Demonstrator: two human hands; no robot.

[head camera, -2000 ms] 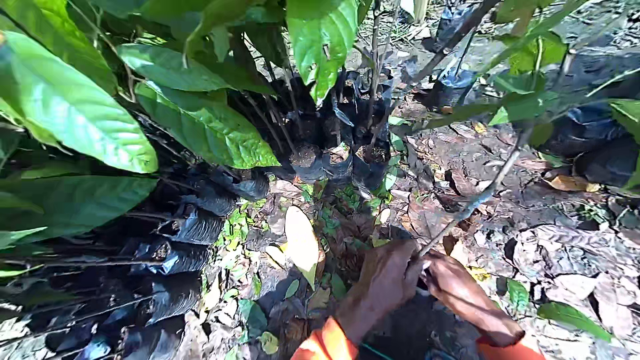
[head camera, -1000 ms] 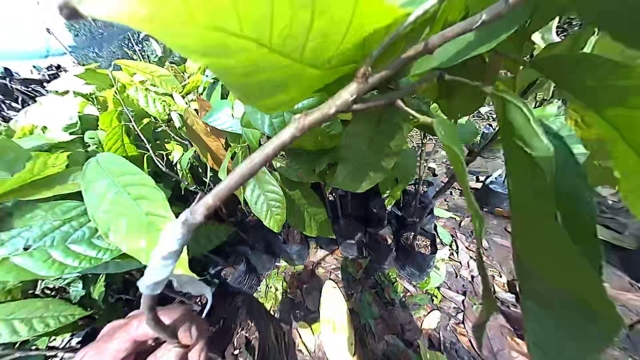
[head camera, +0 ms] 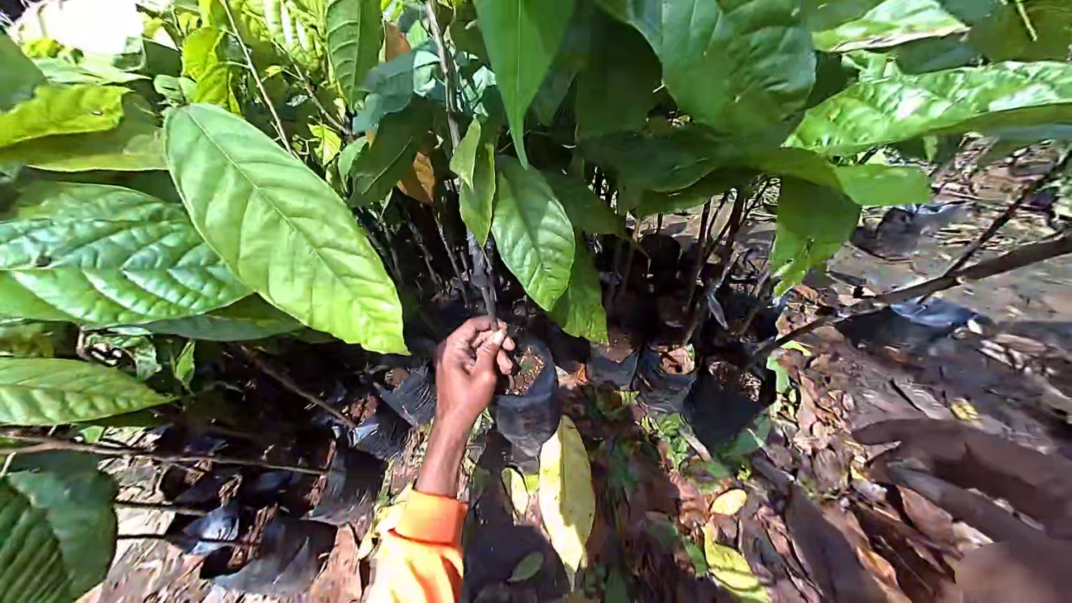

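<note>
My left hand [head camera: 471,360], in an orange sleeve, grips the thin stem [head camera: 481,280] of a potted seedling just above its black plastic nursery bag [head camera: 528,410]. The bag stands upright on the ground with soil showing at its top. Large green leaves [head camera: 536,234] hang beside the stem. My right hand [head camera: 971,473] is at the lower right, blurred, with fingers apart and nothing seen in it, over the leaf litter.
More black seedling bags [head camera: 666,381] stand in a row to the right of my left hand. Several others lie tilted at the lower left [head camera: 276,553]. A bare branch [head camera: 946,280] crosses the right side. A yellow leaf [head camera: 566,494] lies in front of the held seedling's bag.
Two seconds ago both hands were together on a stem at the lower middle. Now they are apart, my left hand on a stem among the bags and my right hand far right.
</note>
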